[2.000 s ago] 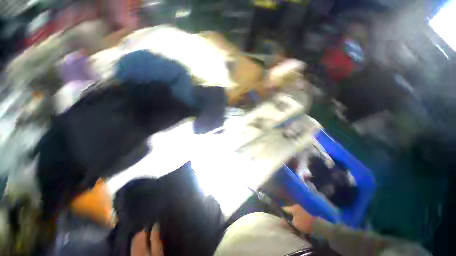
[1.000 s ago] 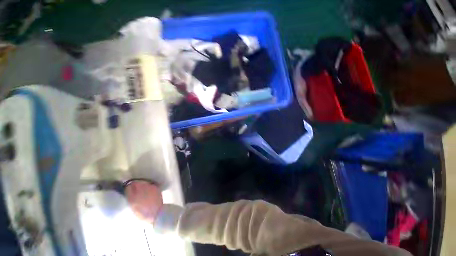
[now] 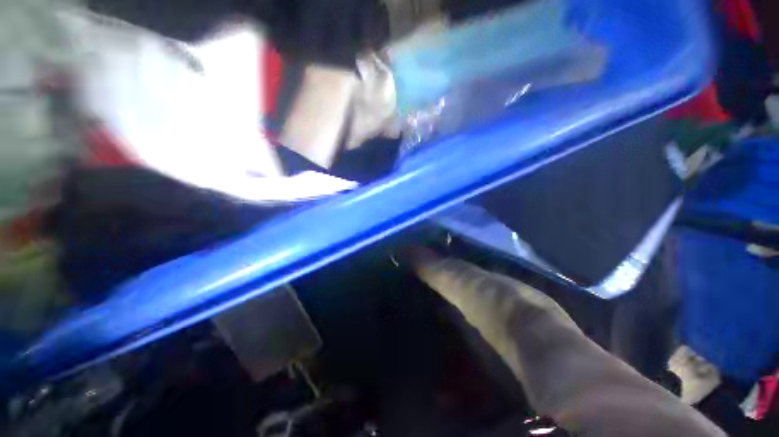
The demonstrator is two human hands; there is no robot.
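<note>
A blue bin (image 3: 333,226) crosses the view close to the camera, its rim slanting from lower left to upper right. White cloth (image 3: 188,111), dark cloth and a light-blue item (image 3: 487,60) lie in it. My right hand (image 3: 420,259) is blurred and dark below the rim, at the end of a beige sleeve; its fingers and anything in them cannot be made out. My left hand is not in view.
A dark container with a pale rim (image 3: 619,273) stands right of my forearm. A blue bin (image 3: 726,282) is at the far right. A greyish flat piece (image 3: 269,333) and cord lie low under the near bin. Red cloth shows at upper right.
The view has moved down and close to the blue bin. My right hand has left the white machine bed and is now low, below the bin's rim. The sewing machine is out of view.
</note>
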